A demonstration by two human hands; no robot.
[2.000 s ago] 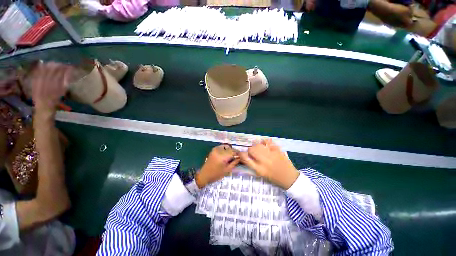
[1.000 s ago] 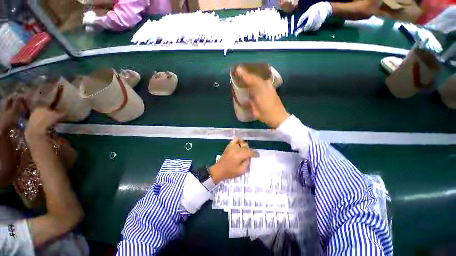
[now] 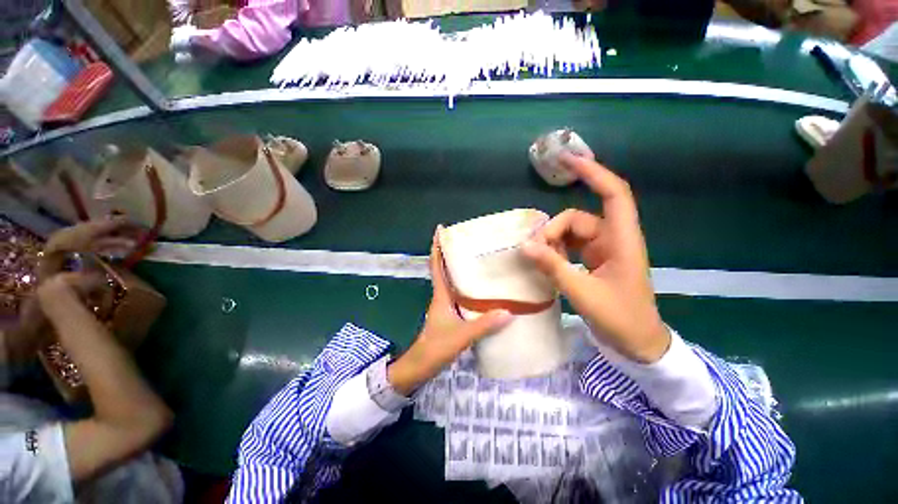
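A beige tapered housing [image 3: 517, 340] with a red-brown band around it is held tilted above the label sheets, its wide end up. My left hand [image 3: 448, 330] grips its left side, thumb on the front near the band. My right hand [image 3: 610, 266] is at the upper right of the housing, thumb and fingers brought together at its surface near the rim, other fingers raised. I cannot tell whether a sticker is between the fingertips. Label sheets [image 3: 482, 443] with a grey printed grid lie below the housing, partly covered by it and my right sleeve.
Beige housings [image 3: 271, 202] stand at left, another [image 3: 837, 162] at far right. Low beige pieces [image 3: 352, 165] sit on the green surface. White rods [image 3: 394, 51] are piled across the line. A neighbour's arms [image 3: 108, 364] reach over a box of copper-coloured pieces [image 3: 64, 364] at left.
The housing has come off the line toward me, above the sheets. My left hand now holds it. My right hand has moved from over the line to its upper right side.
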